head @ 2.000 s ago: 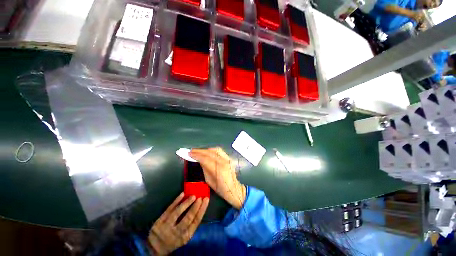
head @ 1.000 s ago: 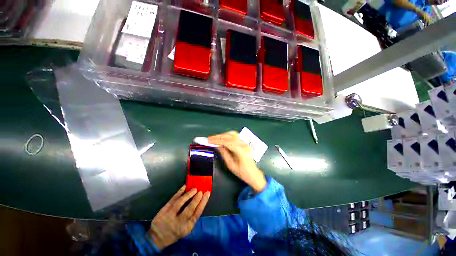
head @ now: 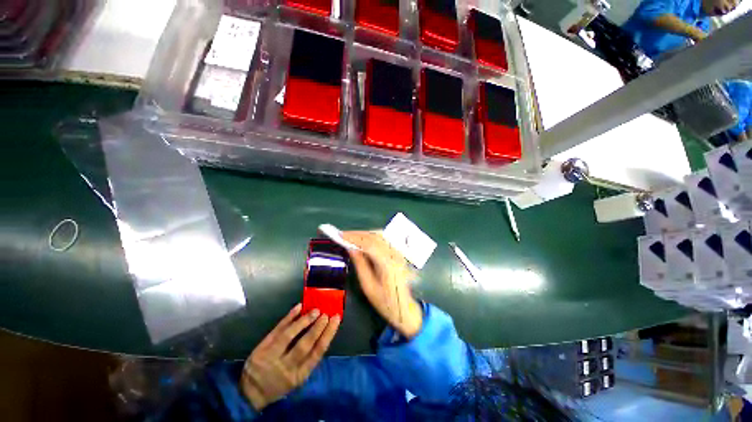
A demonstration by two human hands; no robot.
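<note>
A mobile phone (head: 324, 280) with a red lower part and a black screen end lies on the green mat; glare crosses its screen. My left hand (head: 289, 353) rests its fingertips on the phone's red near end. My right hand (head: 381, 276), slightly blurred, pinches a white wiping cloth (head: 336, 237) at the phone's far right corner. A white scraper card (head: 410, 240) lies flat just beyond my right hand.
A stacked clear phone tray (head: 346, 159) with red-and-black phones stands in front. A shiny film sheet (head: 169, 231) and rubber band (head: 63, 235) lie left. A pale tool (head: 464, 262) and thin stick (head: 512, 219) lie right. White boxes (head: 688, 247) are stacked at right, beside a metal post.
My right hand has moved with the cloth from over the top of the screen to the far right corner. Glare now shows on the screen. My left hand stays at the phone's near end.
</note>
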